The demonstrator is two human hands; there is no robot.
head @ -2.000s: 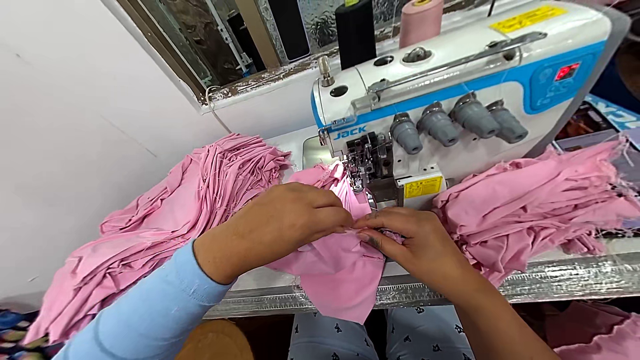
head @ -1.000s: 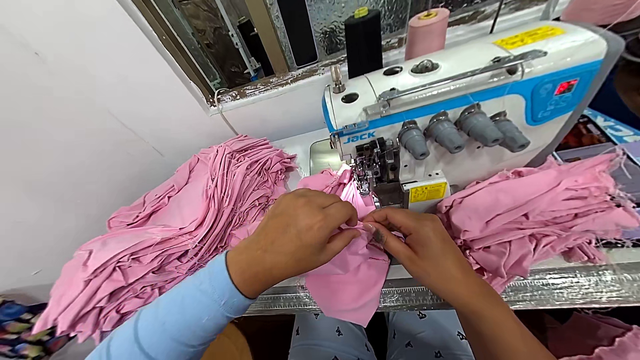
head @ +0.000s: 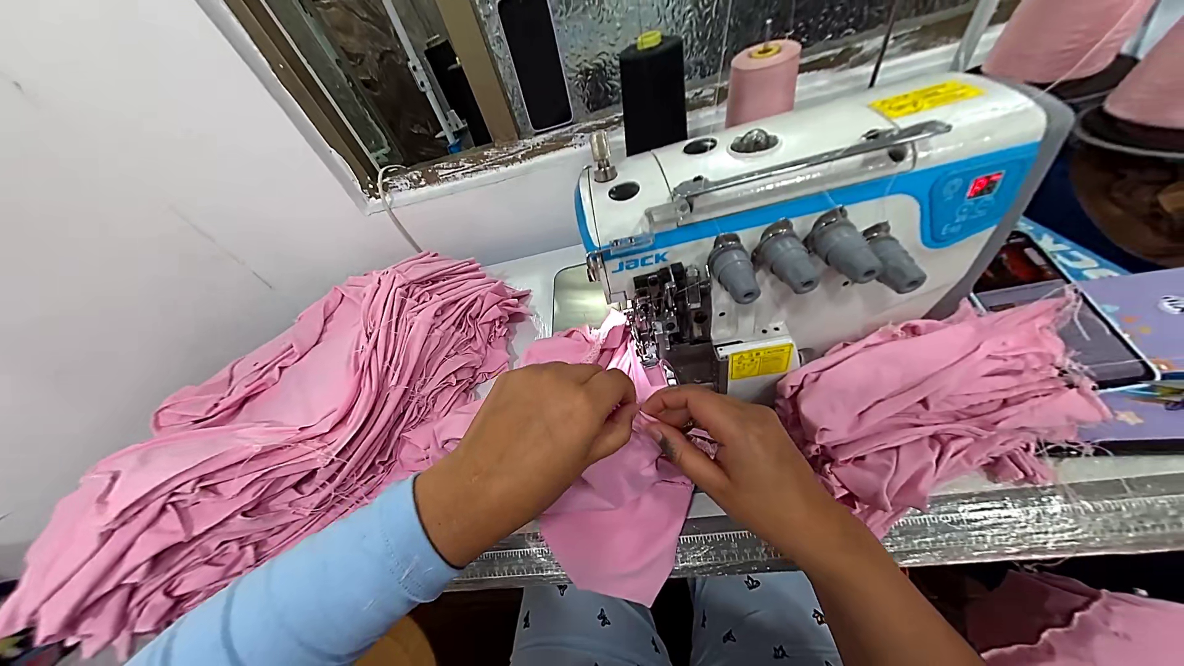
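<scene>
A pink fabric piece [head: 624,523] lies under the presser foot of a white and blue Jack overlock sewing machine [head: 832,222] and hangs over the table's front edge. Just in front of the foot, my left hand [head: 546,439] pinches the fabric's edge between thumb and fingers. My right hand [head: 740,453] pinches the same edge close beside it, the fingertips of both hands almost touching. Part of the fabric is hidden behind my left hand. A large pile of pink fabric pieces [head: 324,388] spreads to the left, and a second pink pile [head: 934,407] sits right of the needle area.
Behind the machine stand a black thread cone [head: 653,97] and a pink thread cone [head: 763,83], below a window frame. More pink cones [head: 1054,37] are at the upper right. A phone [head: 1082,333] lies beside the right pile. A measuring tape [head: 740,548] runs along the table edge.
Both hands keep their pinch on the fabric near the presser foot, with only slight shifts. The view has moved a little.
</scene>
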